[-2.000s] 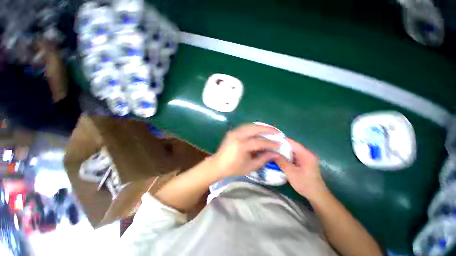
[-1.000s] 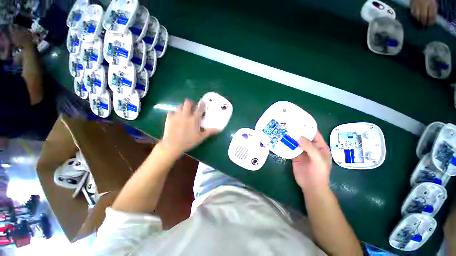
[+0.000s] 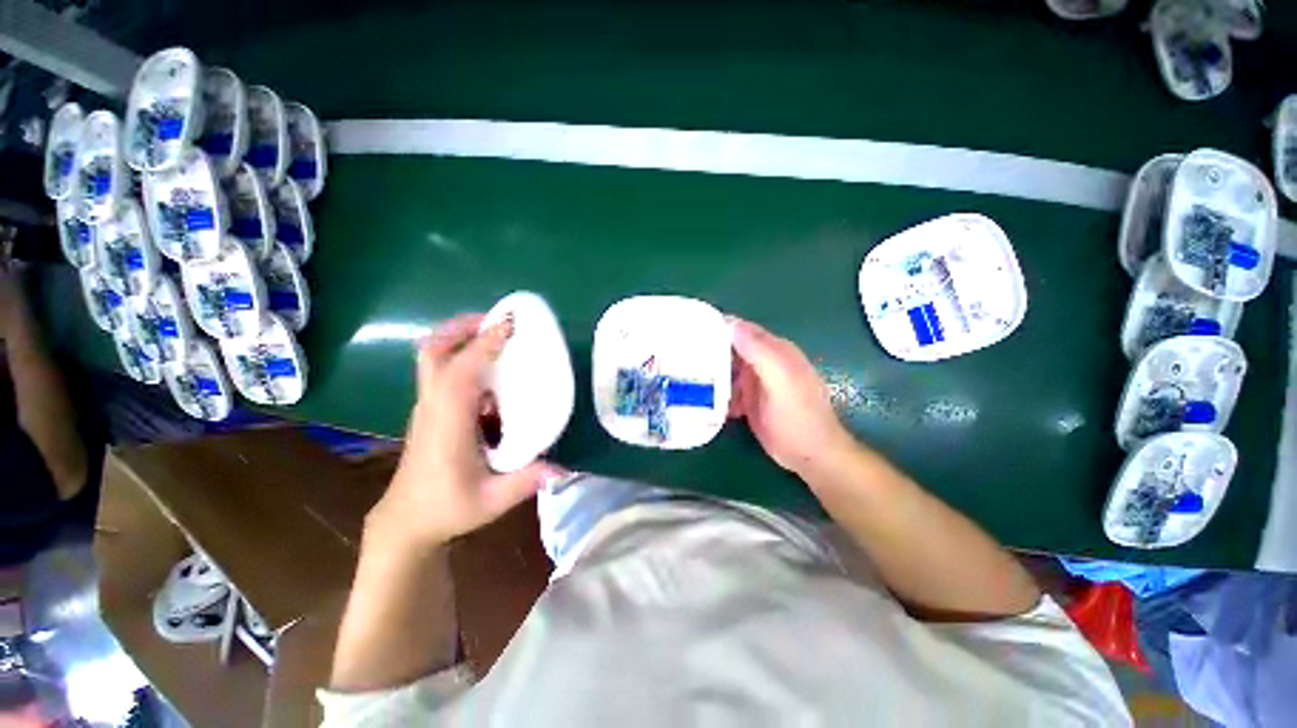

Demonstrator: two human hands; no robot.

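Note:
My left hand (image 3: 462,427) is shut on a white front cover (image 3: 532,381), held tilted on edge with a dark round spot facing the palm. My right hand (image 3: 782,394) holds a white back housing (image 3: 663,373) by its right edge, its open face up, showing a circuit board and a blue component. The cover and the housing are side by side with a small gap between them. Another back housing (image 3: 943,287) lies open face up on the green surface, to the right and farther away.
A large tiered stack of housings (image 3: 185,206) stands at the left, a smaller stack (image 3: 1173,405) at the right. An open cardboard box (image 3: 214,498) with white shells (image 3: 192,597) is at lower left. A white strip (image 3: 683,147) crosses the surface. Another person's arm (image 3: 40,405) shows at far left.
My left hand has lifted and tilted a cover. The housing in my right hand has moved left and turned. The grille cover seen beside it no longer shows. The view has turned.

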